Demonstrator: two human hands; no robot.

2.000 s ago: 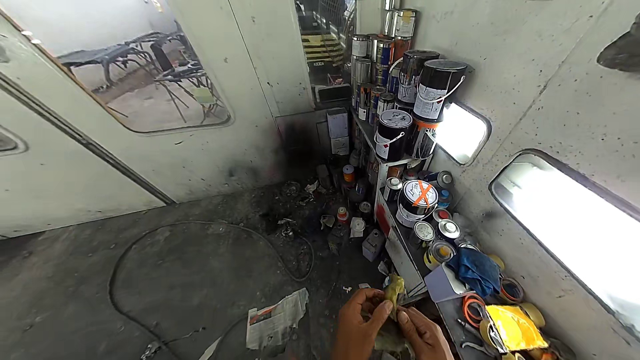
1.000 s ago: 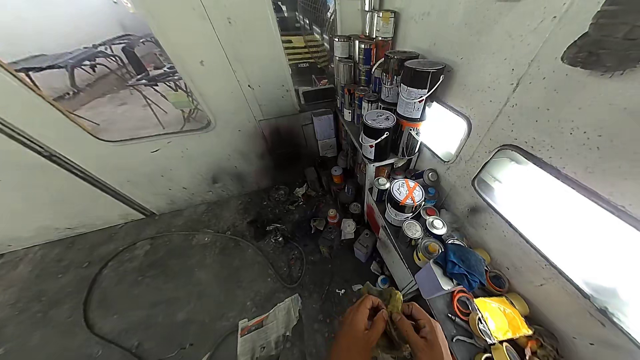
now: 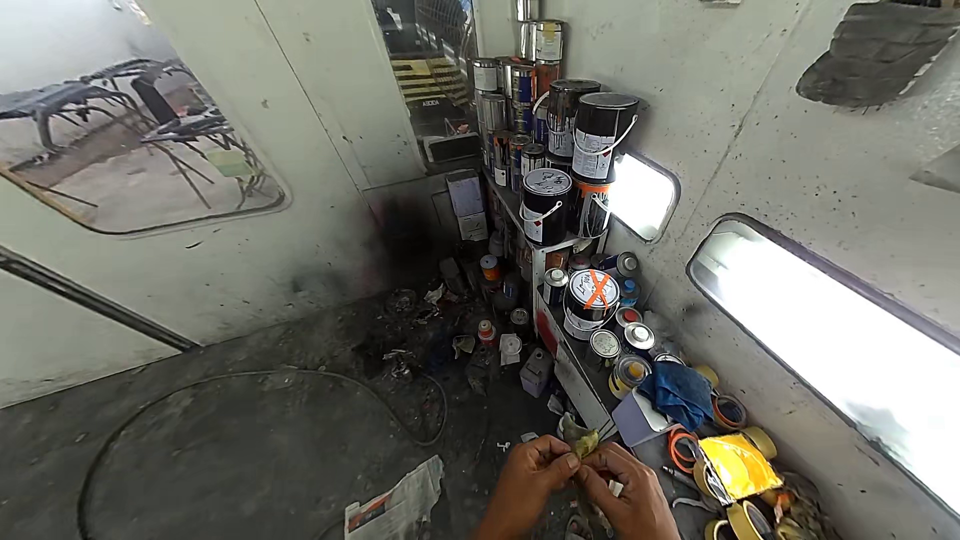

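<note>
At the bottom of the head view my left hand (image 3: 531, 480) and my right hand (image 3: 624, 487) meet, fingertips nearly touching. Between them they pinch a small, crumpled yellow-green piece (image 3: 585, 444), perhaps cloth; its material is hard to tell. A greyish part hangs below the fingers, mostly hidden by them. To the right of my right hand lie a yellow packet (image 3: 739, 465), an orange ring (image 3: 681, 450) and rolls of masking tape (image 3: 748, 519). A blue cloth (image 3: 679, 391) rests over a pale plastic container (image 3: 641, 420) just beyond that hand.
Paint cans (image 3: 606, 135) are stacked on a metal shelf (image 3: 551, 244), with a paint can marked by an orange cross (image 3: 591, 300) lower down. A hose (image 3: 225, 375) curves over the floor near a newspaper sheet (image 3: 397, 499). Litter and small containers crowd the corner. Lit windows (image 3: 825, 345) line the right wall.
Both hands stay together on the crumpled piece, with the fingers shifted slightly around it. The view has turned a little to the right.
</note>
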